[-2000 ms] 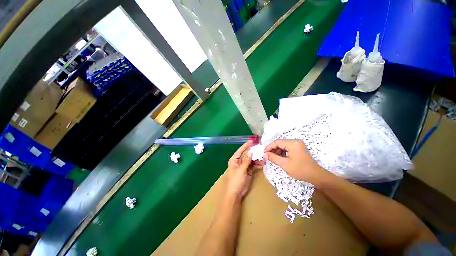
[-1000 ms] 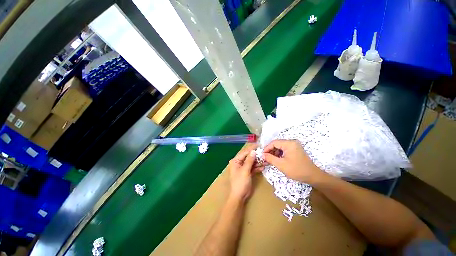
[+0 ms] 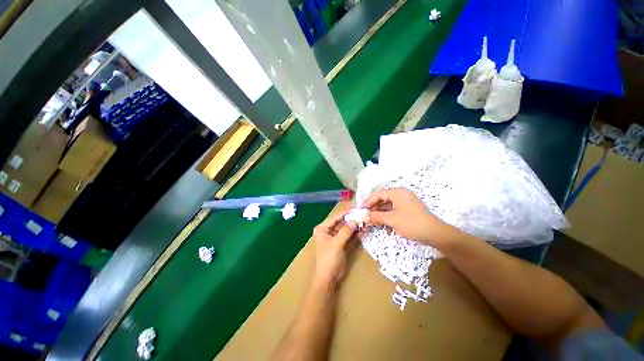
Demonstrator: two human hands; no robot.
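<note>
My left hand (image 3: 333,238), bare, holds a white assembly (image 3: 357,217) between thumb and fingers above the cardboard sheet (image 3: 374,317). My right hand (image 3: 402,213) touches the assembly's right side with its fingertips; whether a small part is pinched there is too small to tell. The clear plastic bag (image 3: 480,187) lies beyond my right hand. Small white parts (image 3: 404,264) spill from it onto the cardboard below my right hand.
The stop bar (image 3: 282,200) lies across the green conveyor belt (image 3: 240,282), with two white assemblies (image 3: 251,211) against it. More assemblies (image 3: 146,343) are on the belt. A pale post (image 3: 303,92) stands ahead. Two wrapped bottles (image 3: 503,95) stand before a blue sheet (image 3: 565,49).
The assemblies on the near belt have moved up toward the stop bar. The view has shifted slightly. Both hands stay together at the held assembly.
</note>
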